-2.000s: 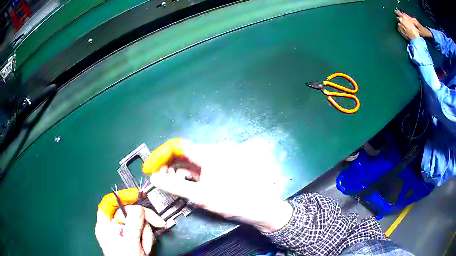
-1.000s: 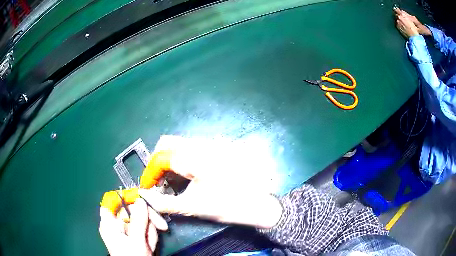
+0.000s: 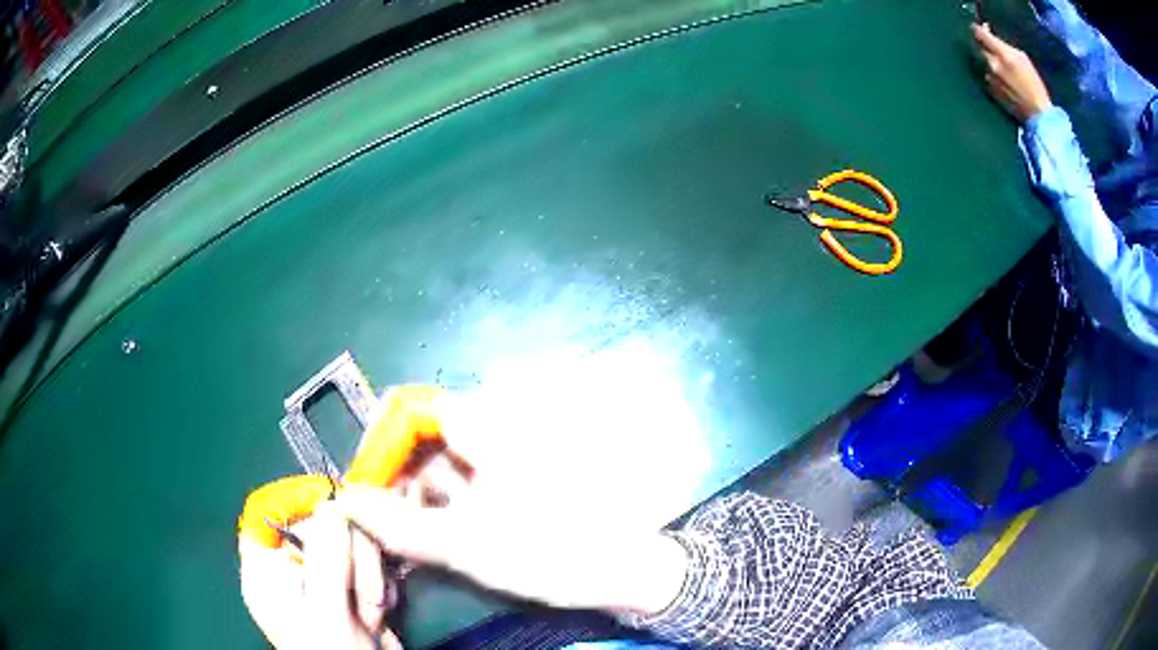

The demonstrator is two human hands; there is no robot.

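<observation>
A grey-silver housing lies on the green bench at the lower left, its rectangular window end showing. The hands cover its other end. My left hand, with orange finger cots, has its fingertips pinched together beside the housing, with a short thin dark lead between the fingers. My right hand, also with orange cots and washed out by glare, meets the left fingertips over the housing. What the right fingertips hold is hidden.
Orange-handled scissors lie open on the green bench at the upper right. A person's hand and blue sleeves are at the far right. A blue stool stands below the bench edge. A rail runs along the upper left.
The fine lead tips seen between my hands earlier are now mostly covered by my fingers. My fingertips have closed together. The other person's hands have moved apart.
</observation>
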